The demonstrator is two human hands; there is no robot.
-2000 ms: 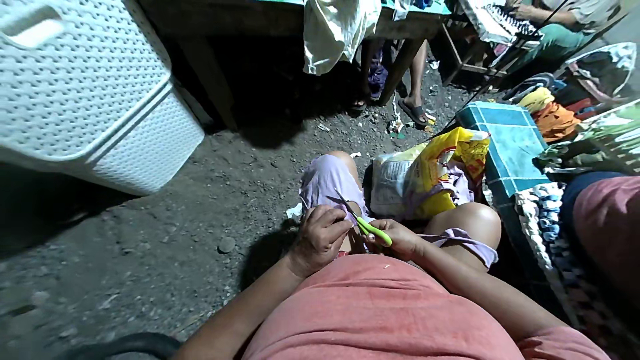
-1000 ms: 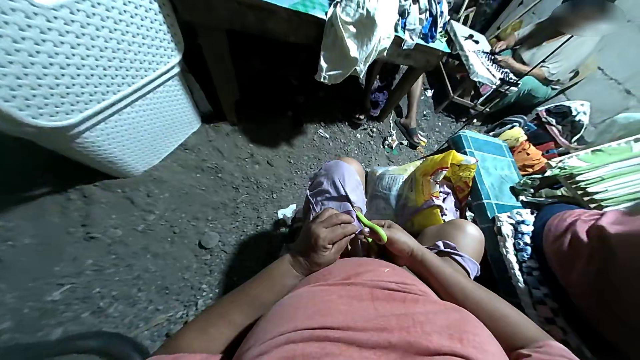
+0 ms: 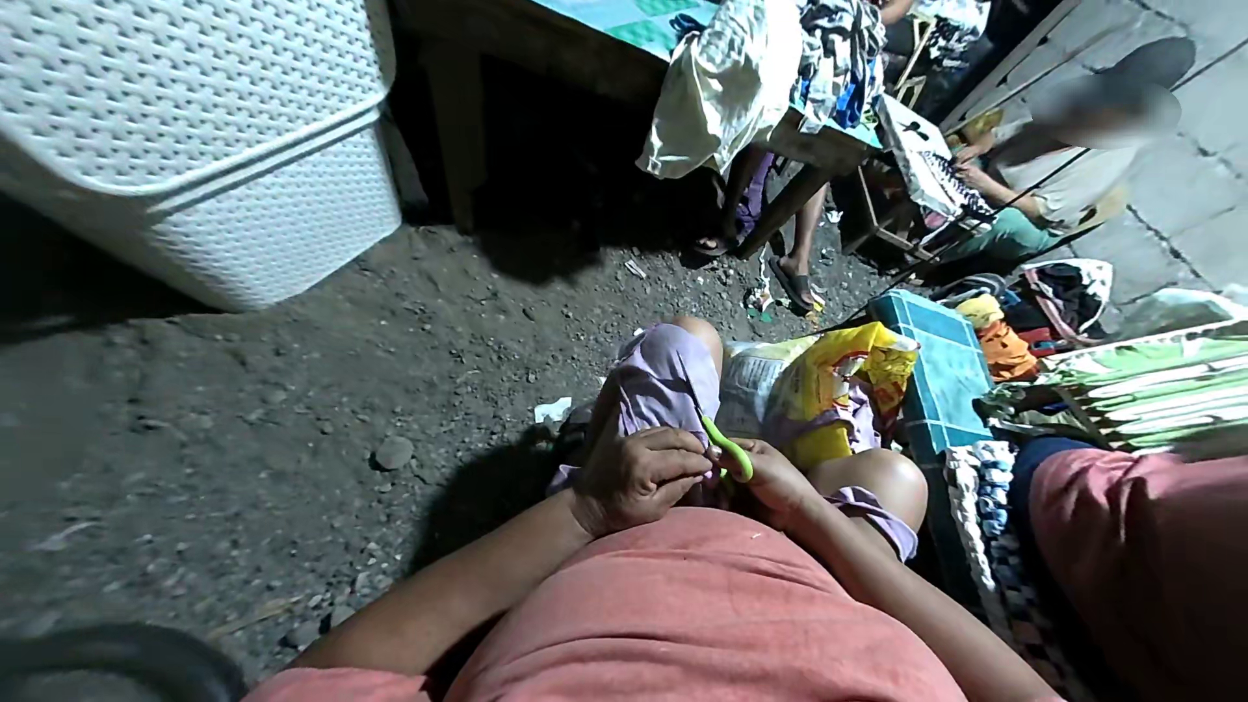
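Over my lap, my right hand [image 3: 770, 480] holds scissors with lime-green handles [image 3: 733, 452], their dark blades toward the upper left. My left hand [image 3: 648, 473] is close beside it, fingers bent and fingertips drawn together near the handles. Whether something small is pinched between those fingertips cannot be made out. Under the hands lies light purple cloth [image 3: 668, 375] over my knee. A yellow printed plastic bag [image 3: 848, 375] with purple fabric in it stands just beyond my right knee.
A white woven-pattern plastic bin [image 3: 283, 214] stands at the upper left on gravelly ground [image 3: 468, 331]. Cloths hang off a table [image 3: 624, 34] ahead. A teal checked surface [image 3: 941, 366] and clothes [image 3: 1009, 346] are at the right. One person sits beyond, another close at my right.
Two seconds ago the scissor blades showed spread apart; now they look closer together. Both hands have stayed near each other over the lap. The view has shifted somewhat toward the right.
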